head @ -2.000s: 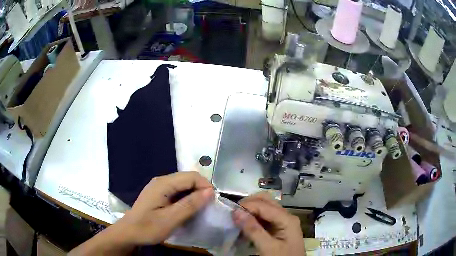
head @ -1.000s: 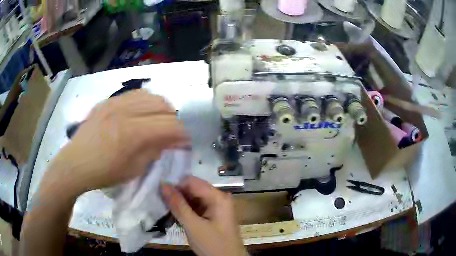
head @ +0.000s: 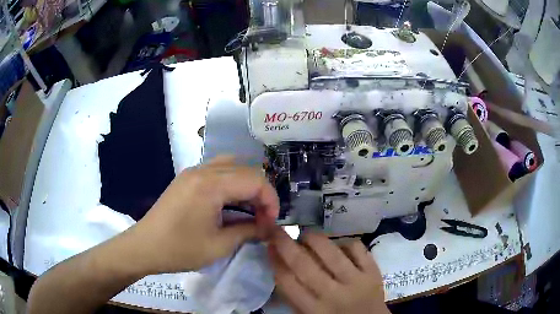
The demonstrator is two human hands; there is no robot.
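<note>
My left hand [head: 215, 214] and my right hand [head: 325, 273] meet in front of the needle area, fingertips pinching a bunched white cut panel [head: 236, 279] that hangs below them. The overlock machine [head: 368, 122] stands just beyond, its needle area [head: 285, 178] partly hidden by my left hand. The shiny cloth plate [head: 230, 132] shows left of the machine. A dark cut panel [head: 138, 147] lies flat on the table at the left, with white fabric at its lower edge.
Thread snips [head: 463, 229] lie right of the machine. A small open carton [head: 485, 159] with pink thread spools [head: 521, 156] stands at the right. Another carton [head: 21, 141] is at the far left. Ruler marks run along the table's front edge [head: 159, 291].
My left hand has moved right from over the dark panel and lowered, uncovering that panel. Both hands and the white panel are now at the machine's front. The view has shifted nearer the machine.
</note>
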